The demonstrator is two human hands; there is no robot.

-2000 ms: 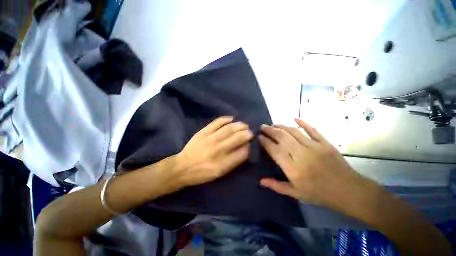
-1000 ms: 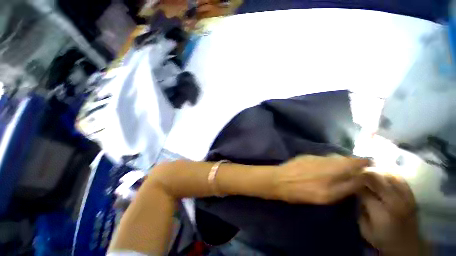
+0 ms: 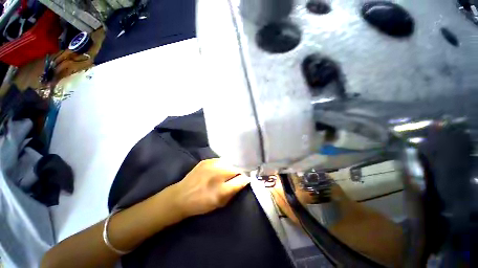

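Note:
A dark cloth panel (image 3: pixel 157 157) lies on the white table and hangs toward me, its right edge running up to the needle area. My left hand (image 3: pixel 212 183) rests on the panel with its fingertips gripping the cloth at its right edge, just left of the presser foot (image 3: pixel 266 180). The white sewing machine head (image 3: pixel 283 99) fills the upper right, close to the camera. My right hand (image 3: pixel 293 204) is behind the machine's front parts, at the right of the needle area; its fingers are mostly hidden.
A pale and dark cloth heap (image 3: pixel 21 167) lies at the left. A red container (image 3: pixel 34 42) and a small round blue-and-white item (image 3: pixel 79 42) are at the upper left. Dark cloth (image 3: pixel 157 26) with snips-like metal pieces lies beyond the white table (image 3: pixel 126 78).
The dark panel and both hands have moved from the open table to the needle area. The view has moved close to the machine head, which now covers part of my right hand.

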